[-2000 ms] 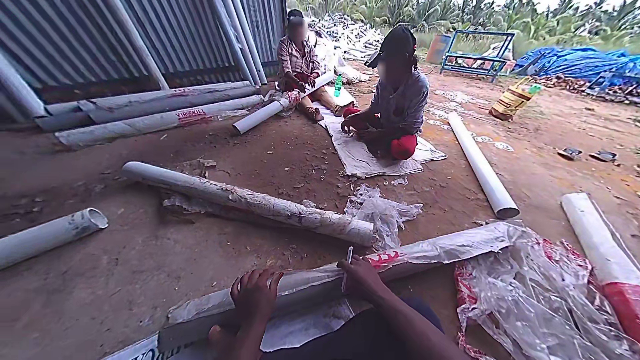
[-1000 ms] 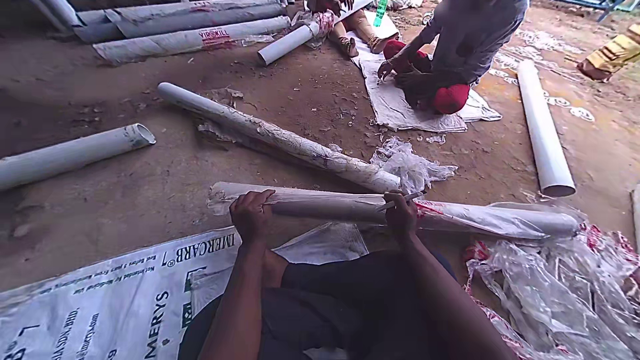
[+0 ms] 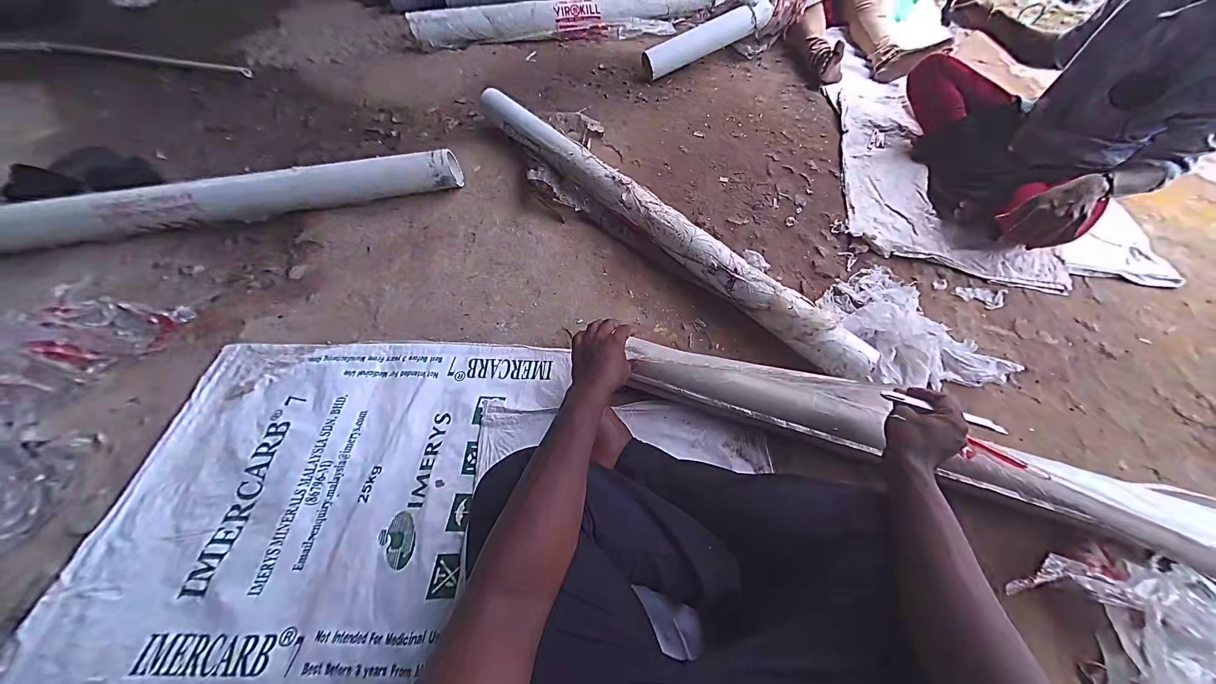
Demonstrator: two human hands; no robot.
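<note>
A long grey-white plastic pipe (image 3: 760, 386), partly covered in plastic film, lies across in front of my knees. My left hand (image 3: 602, 353) grips its left end, fingers curled over the rim. Farther right along the same pipe, my right hand (image 3: 923, 427) is closed around a thin, pale, blade-like tool (image 3: 983, 421) and rests against the pipe. Red-marked film (image 3: 1007, 458) lies on the pipe just right of that hand. Under my legs and to the left spreads a printed white woven sack (image 3: 323, 513).
Beyond my pipe lies a film-wrapped pipe (image 3: 684, 237) beside crumpled plastic film (image 3: 912, 328). Another pipe (image 3: 285, 190) is at the left, with more pipes (image 3: 494, 24) at the top. A person (image 3: 1035, 142) sits on a white sheet (image 3: 883, 209) at the upper right. Loose film (image 3: 1130, 608) lies lower right.
The view has tilted down and left. Two seconds ago, film stretched past my left hand; now that hand is on the pipe's left end and more of the printed sack shows.
</note>
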